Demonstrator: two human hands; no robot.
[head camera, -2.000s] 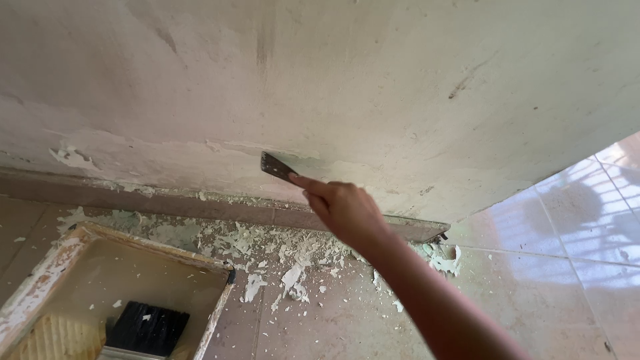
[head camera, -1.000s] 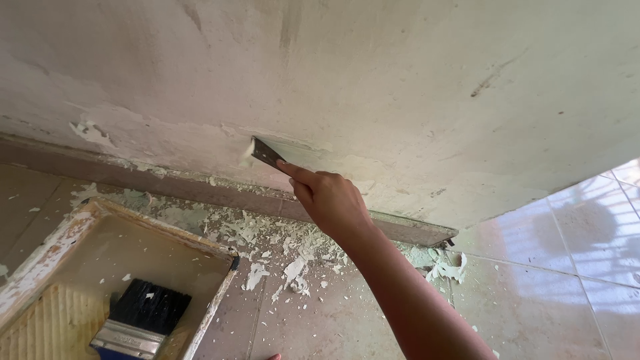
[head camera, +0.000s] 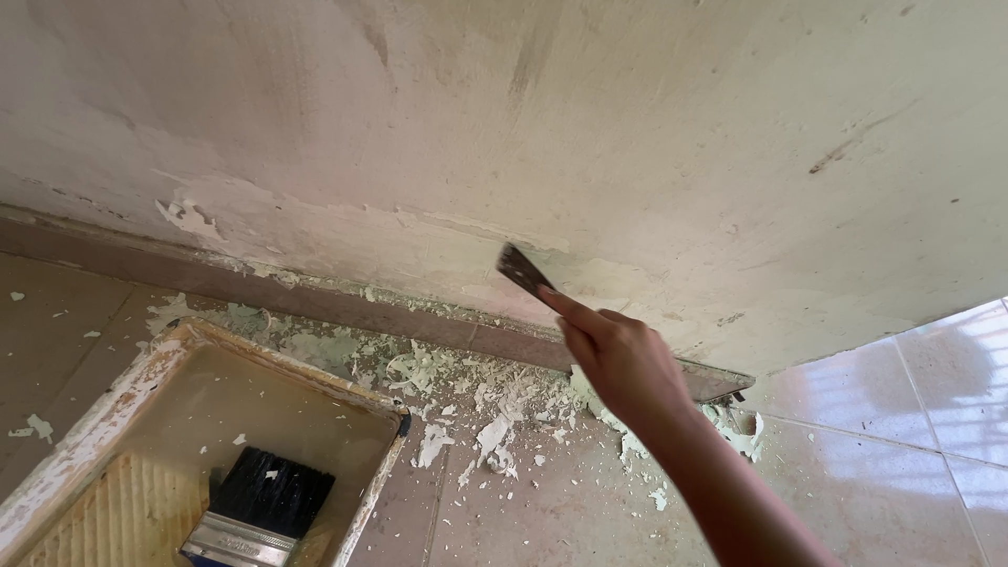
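Note:
My right hand grips a putty knife, index finger laid along it, with the dark blade at the lower part of the painted wall. Around the blade the paint is patchy, with ragged peeled edges; whether the blade touches the wall is hard to tell. Below the hand, paint flakes lie scattered along the tiled baseboard. My left hand is out of view.
A paint-crusted roller tray holding cloudy liquid stands on the floor at lower left. A wide black-bristled paintbrush lies in it. The wall's corner and sunlit floor tiles are at right.
The fingertip seen at the bottom edge one second ago is out of view. The putty knife, still in my right hand, has shifted along the low patch of peeling paint.

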